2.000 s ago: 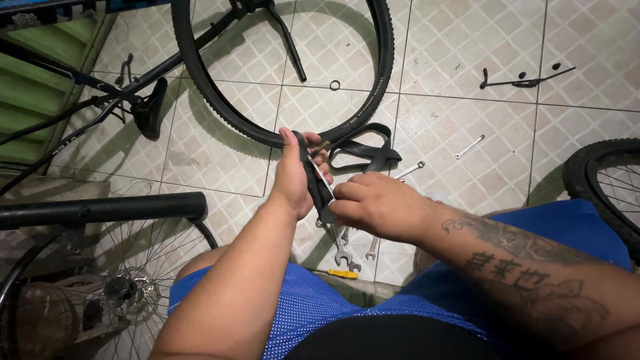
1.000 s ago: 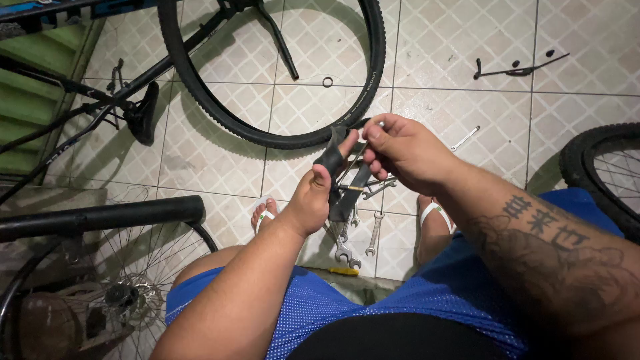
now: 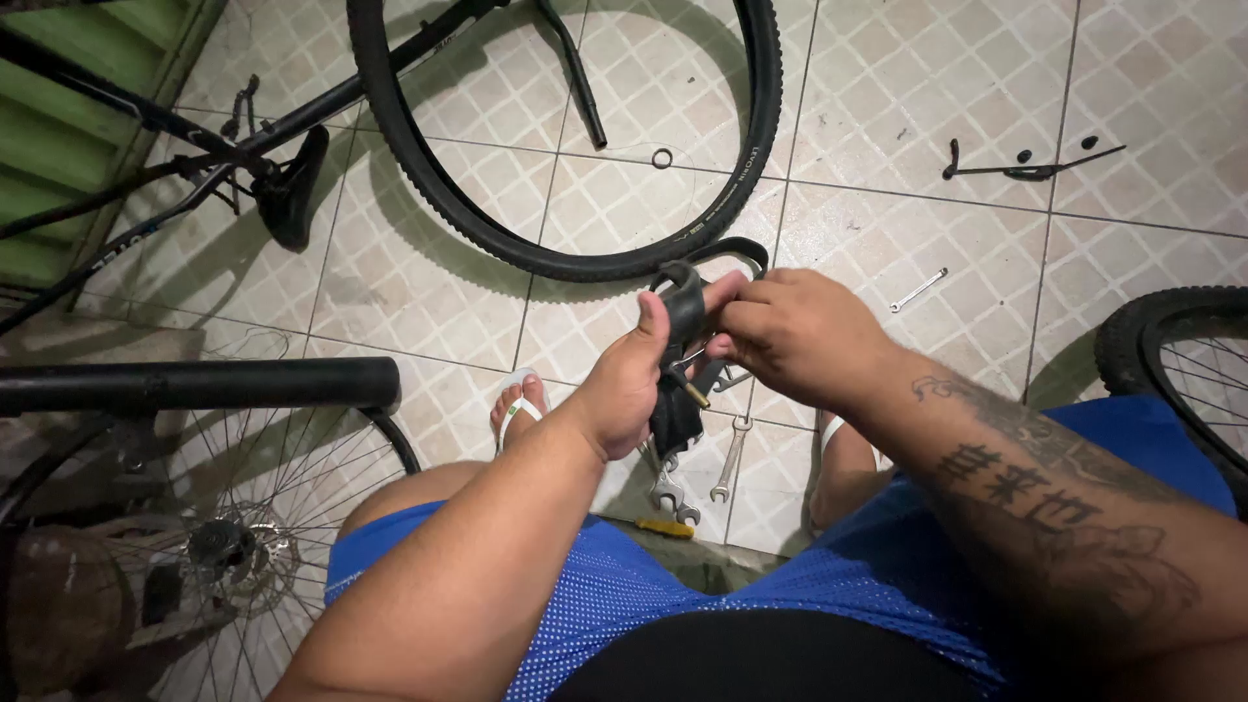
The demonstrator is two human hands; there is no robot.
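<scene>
My left hand (image 3: 629, 385) holds a folded black rubber inner tube (image 3: 678, 414), its thumb up along the near side. A brass-coloured valve stem (image 3: 694, 390) sticks out from the tube beside the palm. My right hand (image 3: 795, 336) is at the right side of the bundle, its fingertips pinched close to the tube and my left fingers; what they grip is partly hidden. One loop of the tube reaches the tiled floor near the bicycle tyre (image 3: 585, 265).
Several wrenches, one open-ended (image 3: 731, 458), and a yellow handle (image 3: 666, 528) lie below my hands. A small wrench (image 3: 918, 291) lies at right. A bicycle frame (image 3: 312, 112) is upper left, a spoked wheel (image 3: 229, 546) lower left, another tyre (image 3: 1121, 341) at right.
The tube has been turned in my left hand, and its valve stem now points down and right. My right hand has moved from below the bundle to its upper right side.
</scene>
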